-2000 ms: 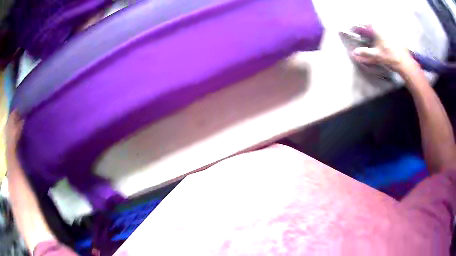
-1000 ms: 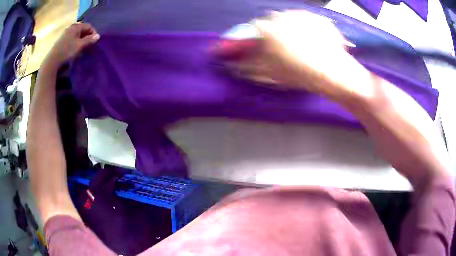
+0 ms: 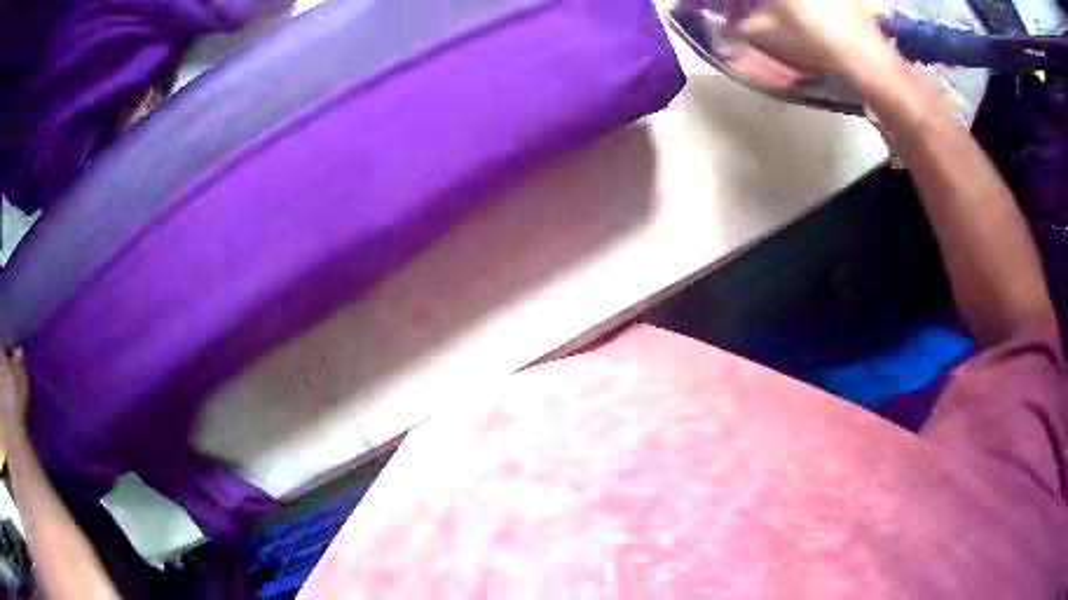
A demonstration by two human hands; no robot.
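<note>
A bright purple garment [image 3: 351,188] lies drawn over a long padded board [image 3: 176,176] with a grey-purple cover. My left hand [image 3: 12,393] is at the garment's left end, cut off by the picture's left edge; its fingers are mostly hidden. My right hand [image 3: 820,35] is at the top right, slightly blurred, closed around the handle of a steam iron [image 3: 750,73]. The iron's silver rim shows below the hand, to the right of the garment and off it. Whether the iron touches the surface below cannot be told.
The white table [image 3: 469,316] runs under the board, its front edge close to my body. Loose purple cloth [image 3: 88,88] lies beyond the board. A dark cord [image 3: 949,45] runs right from the iron. Blue crate parts [image 3: 896,366] show below the table.
A second ago the iron was over the garment; now my right hand and it are beyond the garment's right end. The view has turned, and my left hand is now partly out of the picture.
</note>
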